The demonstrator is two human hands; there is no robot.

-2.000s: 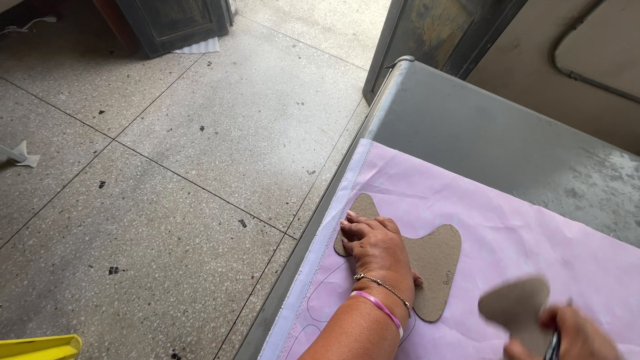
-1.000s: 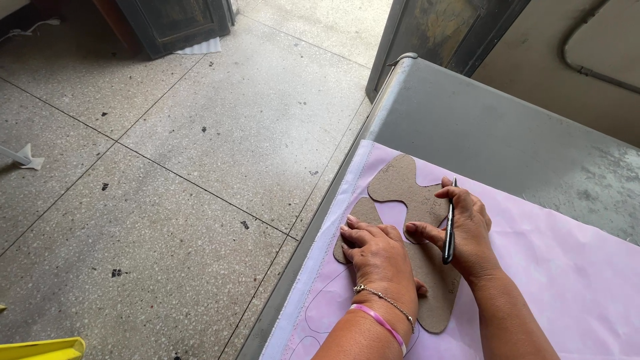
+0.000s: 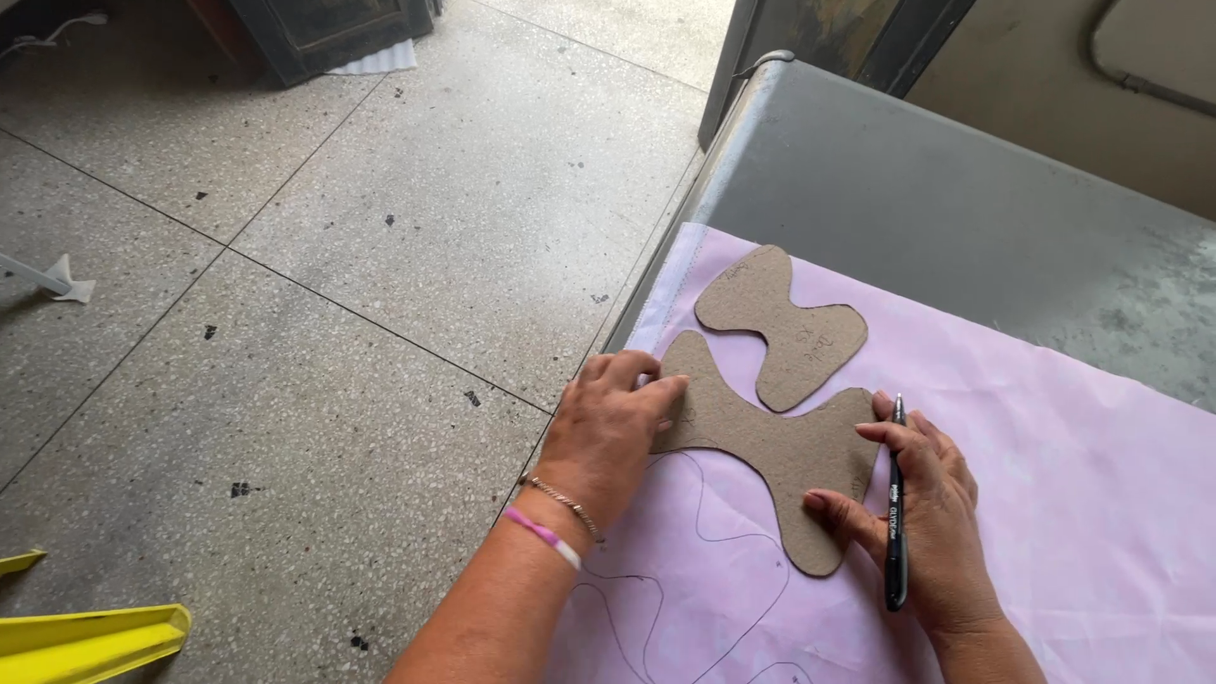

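A large grey-brown cardboard template (image 3: 779, 432) lies flat on pink-lilac fabric (image 3: 1064, 456). My left hand (image 3: 617, 418) rests at its left end, fingertips on the edge. At its right lobe, my right hand (image 3: 921, 494) has its thumb on the cardboard and fingers along the edge, while also holding a black pen (image 3: 896, 513) with the tip pointing away from me. A smaller cardboard template (image 3: 784, 323) bearing handwriting lies just beyond the large one, close to its upper edge. Curved pen outlines show on the fabric nearer to me.
The fabric covers part of a grey metal table (image 3: 912, 190), whose left edge drops to a speckled tiled floor (image 3: 380, 285). A yellow object (image 3: 95, 641) is at the lower left. Dark door panels (image 3: 328, 33) stand at the back.
The smaller template, in my right hand two seconds ago, now lies on the fabric beyond the large one. My left hand has shifted left, and my right hand has moved nearer to me from the smaller template.
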